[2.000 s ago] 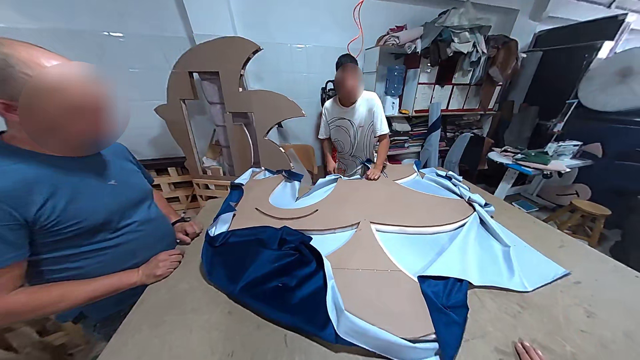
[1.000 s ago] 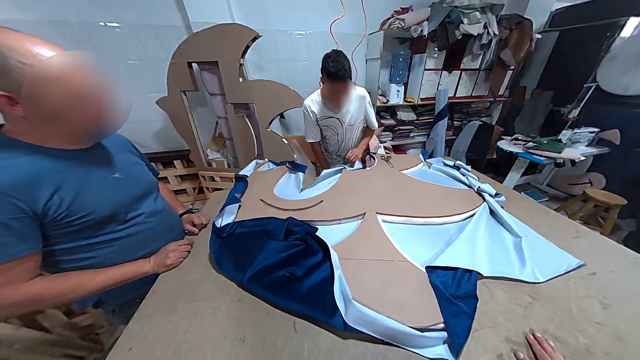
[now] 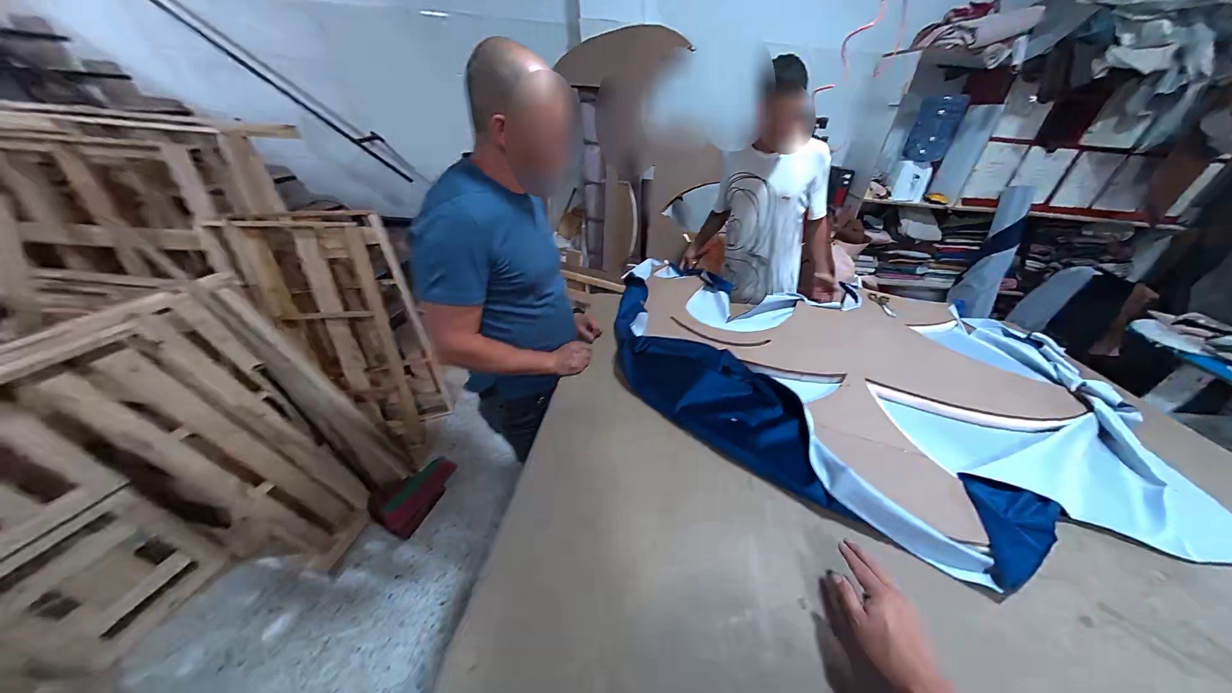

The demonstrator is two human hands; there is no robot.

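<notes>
My right hand (image 3: 881, 616) rests on the bare wooden tabletop (image 3: 654, 568), fingers apart and holding nothing, just short of the fabric's near tip. My left hand is out of view. Past my fingers lies a large curved brown board (image 3: 828, 337) with cut-out shapes. Dark blue fabric (image 3: 717, 409) wraps its near left side, and light blue fabric (image 3: 1039, 462) lies around and beneath its right side, spreading out in folds. A pair of scissors (image 3: 882, 303) lies at the board's far edge.
A person in a blue shirt (image 3: 510, 279) has both hands at the table's left edge. Another person in a white shirt (image 3: 775, 212) stands at the far side, hands near the fabric. Wooden frames (image 3: 192, 385) lean at the left. Shelves with folded fabrics (image 3: 934, 250) stand behind.
The view has swung left, bringing in the wooden frames. More of my right hand shows on the table. The person in white has raised their head since one second ago.
</notes>
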